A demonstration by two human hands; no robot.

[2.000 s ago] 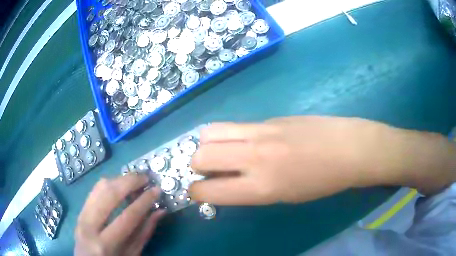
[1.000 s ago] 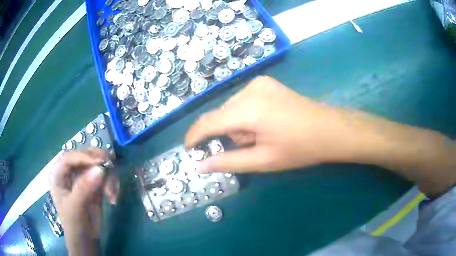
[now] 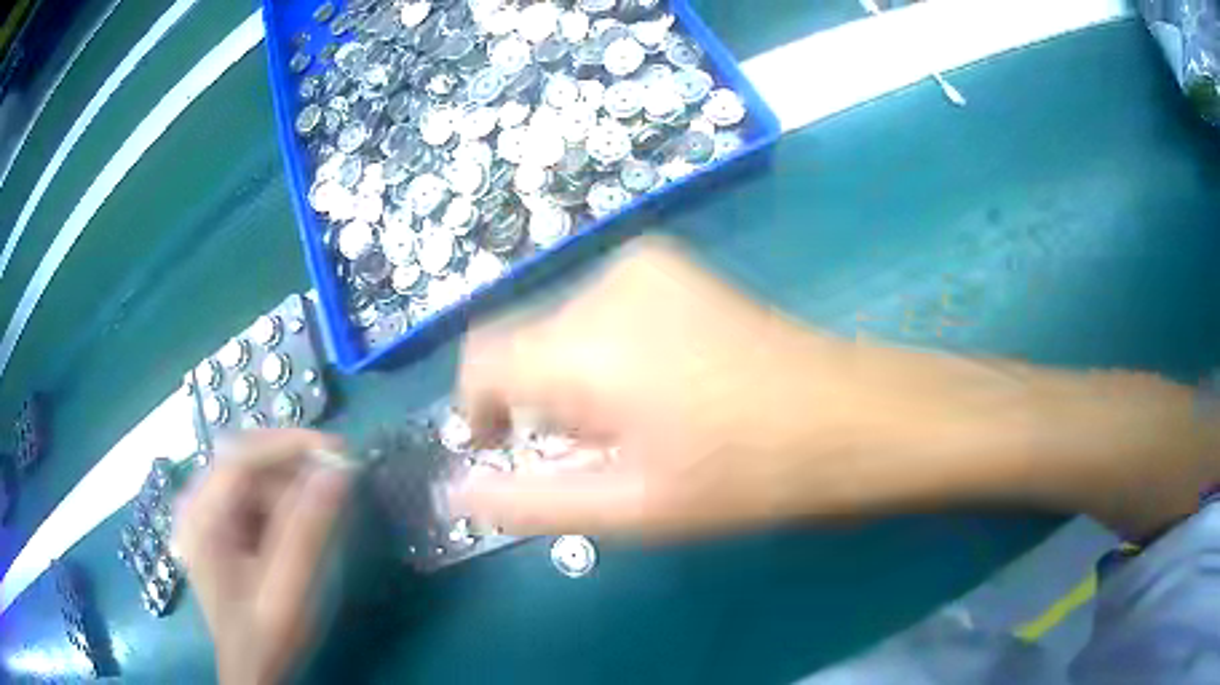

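Note:
A silver fixture plate lies on the belt in front of me, mostly hidden under my right hand. My right hand is blurred, its thumb and fingers over the plate; whether it grips anything is unclear. My left hand is blurred and raised left of the plate, fingers curled; I cannot tell if it holds a disc. One loose metal disc lies on the belt beside the plate's near edge. The blue parts tray beyond is heaped with shiny discs.
A filled fixture plate stands left of the tray's near corner. More fixtures line the far left, one nearer me. A cotton swab lies at the upper right. A clear plastic bag is at the top right corner.
My left hand came off the fixture plate to its left, then shifted slightly right. My right hand lifted from the plate, then moved left over it again. The view has shifted a little.

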